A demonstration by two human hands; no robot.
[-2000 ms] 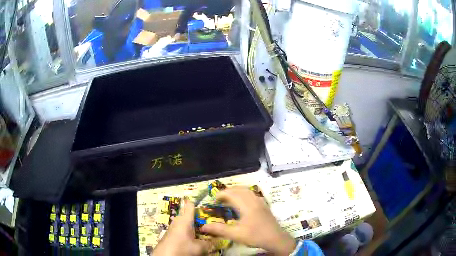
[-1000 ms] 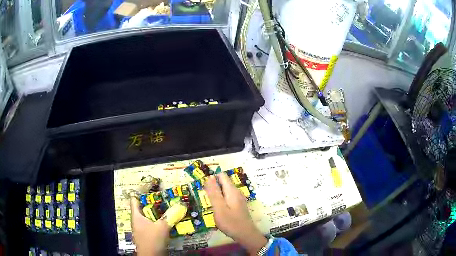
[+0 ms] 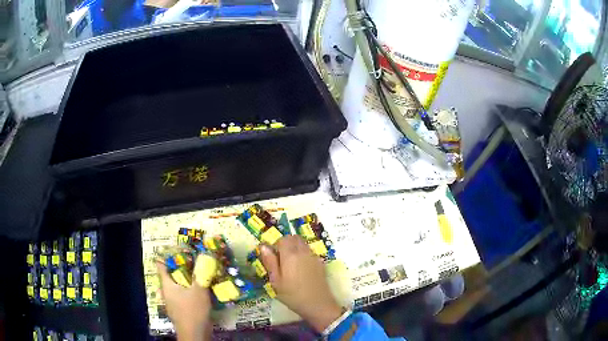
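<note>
Small green circuit boards with yellow, black and blue parts lie on the printed cardboard-like surface (image 3: 373, 266). My left hand (image 3: 185, 300) holds boards (image 3: 227, 288) at the left of the group, its thumb in a yellow finger cot across them. My right hand (image 3: 300, 276) has its fingers closed around another board (image 3: 257, 265), mostly hidden under the hand. One board (image 3: 263, 223) lies tilted just beyond my right hand. Another board (image 3: 313, 233) lies right of it. A small board part (image 3: 191, 234) shows beyond my left hand.
A deep black bin (image 3: 193, 150) with boards inside stands behind the surface. A black tray (image 3: 100, 286) with rows of boards is at left. A white drum (image 3: 417, 40) and hanging glue gun (image 3: 448, 136) stand behind right. A yellow-handled knife (image 3: 444, 225) lies at right; a fan (image 3: 580, 146) is beyond.
The boards, gathered in both hands two seconds ago, are spread on the surface. Since one second ago, the boards in my left hand have separated from those at my right hand. The view has shifted.
</note>
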